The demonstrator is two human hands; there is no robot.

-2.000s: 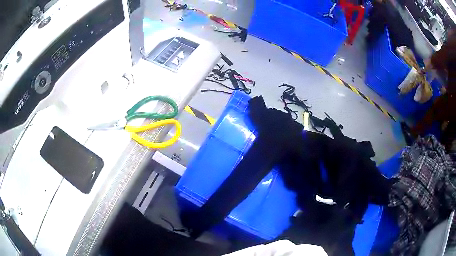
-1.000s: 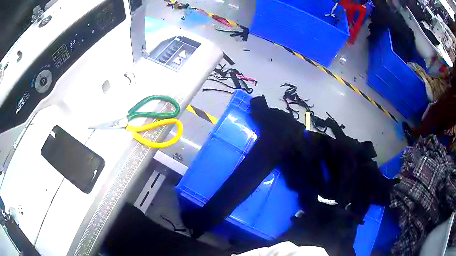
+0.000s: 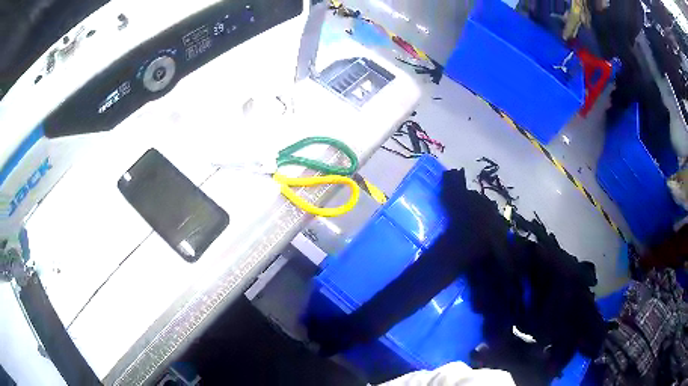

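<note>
Neither of my hands is in the picture. A dark smartphone (image 3: 173, 203) lies flat on the white sewing machine table (image 3: 98, 264). Scissors with green and yellow handles (image 3: 320, 194) lie to its right, the handles over the ruler tape (image 3: 226, 301) along the table edge. The sewing machine head (image 3: 113, 68), with "JACK" lettering, is at the upper left. A black strip (image 3: 53, 324) runs down from the needle area at the far left, where details are blurred.
Black garment pieces (image 3: 498, 264) lie over a blue crate (image 3: 385, 241) right of the table. Other blue crates (image 3: 517, 68) stand on the floor behind. Thread and cloth scraps (image 3: 494, 177) litter the floor. Plaid cloth (image 3: 649, 324) is at the lower right. White cloth (image 3: 453, 375) shows at the bottom edge.
The camera view has turned left, so the table, phone, scissors and crates sit further right in the picture. More of the machine head and the lettering shows.
</note>
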